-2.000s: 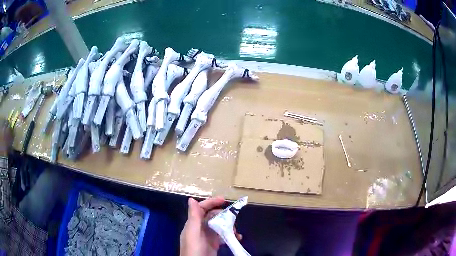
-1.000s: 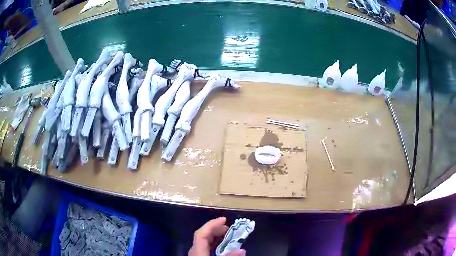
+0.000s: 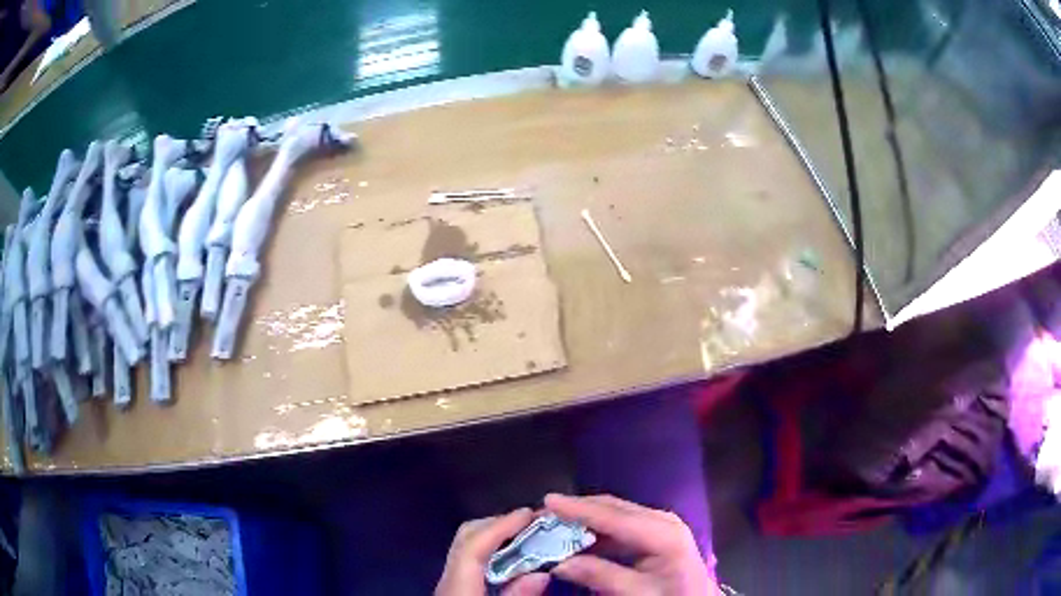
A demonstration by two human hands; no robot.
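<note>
A grey-white open foot shell (image 3: 541,547) with a raised rim is held low in front of me, below the table's front edge. My left hand (image 3: 495,554) grips it from the left side. My right hand (image 3: 634,547) grips it from the right, with fingers at its toe-like end. Whether a leg hangs below the shell is hidden by the hands and the picture's edge. A small white oval dish (image 3: 442,282) stands on a stained cardboard pad (image 3: 465,361) on the table.
Many white-grey leg assemblies (image 3: 250,239) are piled at left. Cotton swabs lie behind the pad and one swab (image 3: 606,246) right of it. White squeeze bottles (image 3: 635,49) stand at the back edge. A blue bin (image 3: 239,547) with grey pieces is below left. A green belt (image 3: 268,52) runs behind.
My right hand has come into view and taken hold of the shell along with my left. The shell is turned open side up, toes to the right. The view has swung to the right.
</note>
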